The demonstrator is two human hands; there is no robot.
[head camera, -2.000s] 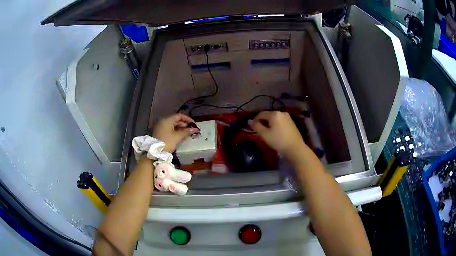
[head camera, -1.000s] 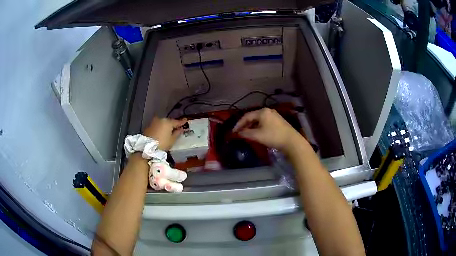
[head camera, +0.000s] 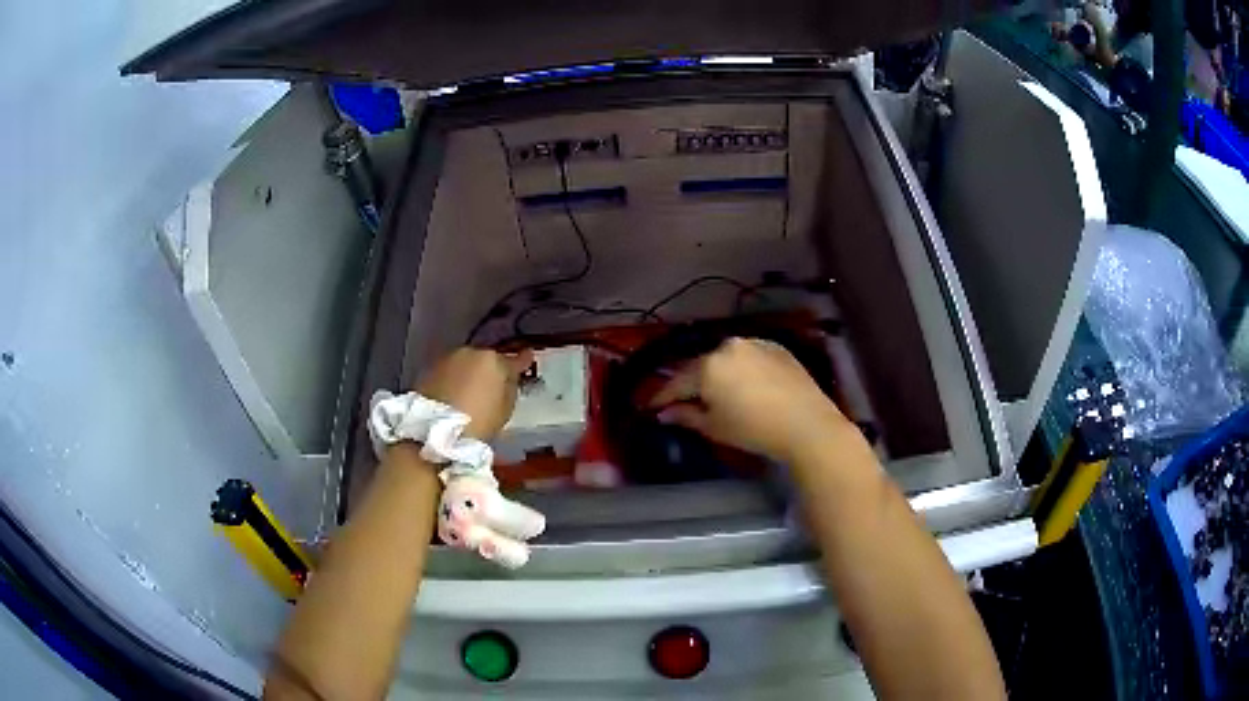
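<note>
The black headphones (head camera: 671,449) lie on the red mat (head camera: 597,441) inside the open shield box (head camera: 658,527). My right hand (head camera: 733,397) is over the headphones, thumb and fingers close together at the headband; whether it grips them is unclear. My left hand (head camera: 477,386) is at the left edge of the white test block (head camera: 555,404), fingers curled at its top; what the fingertips touch is hidden. A white scrunchie with a toy rabbit is on my left wrist.
The lid (head camera: 548,41) is tilted up. Thin cables (head camera: 582,233) hang at the back wall. Green (head camera: 489,655) and red (head camera: 678,652) buttons are on the front panel. Yellow-and-black bars (head camera: 260,538) stand at both corners. Clear plastic (head camera: 1157,329) and a blue tray (head camera: 1181,527) are at right.
My left hand has turned and moved slightly forward over the test block's left side. My right hand has moved lower, closer to the ear cup. The camera view has shifted slightly.
</note>
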